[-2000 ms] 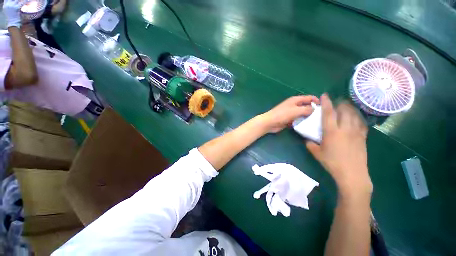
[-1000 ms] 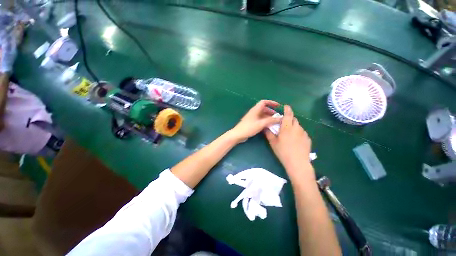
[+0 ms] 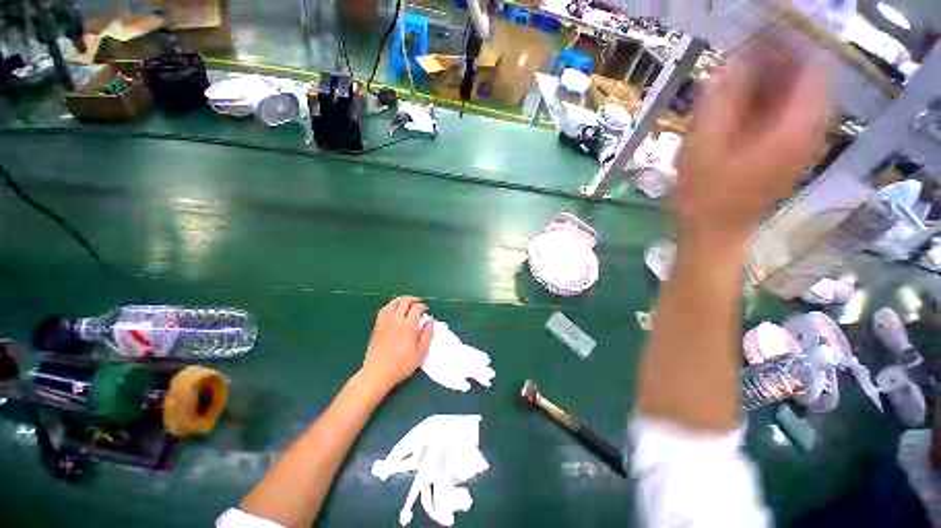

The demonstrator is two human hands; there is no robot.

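Observation:
My left hand [image 3: 397,335] rests low over the green bench, its fingers closed on a white cloth glove [image 3: 454,358] whose finger ends spread to the right. A second limp white glove [image 3: 437,466] lies just below it. My right hand [image 3: 758,134] is raised high at the upper right, blurred; whether it holds anything cannot be told. A white round fan [image 3: 563,258] lies on the bench ahead. A pale-blue block [image 3: 571,334] lies below the fan. A hammer [image 3: 573,425] lies to the right of the gloves.
At left are a clear bottle [image 3: 186,332] and a green tape dispenser [image 3: 124,394] with a tan-orange roll. A grey metal post [image 3: 645,119] stands at the far bench edge. More fans and white parts [image 3: 815,356] lie at right. A black box [image 3: 337,111] stands at the back.
The view has swung up and right. My right hand has left the left hand and risen to the upper right. The white piece between my hands now shows as a spread glove under my left hand.

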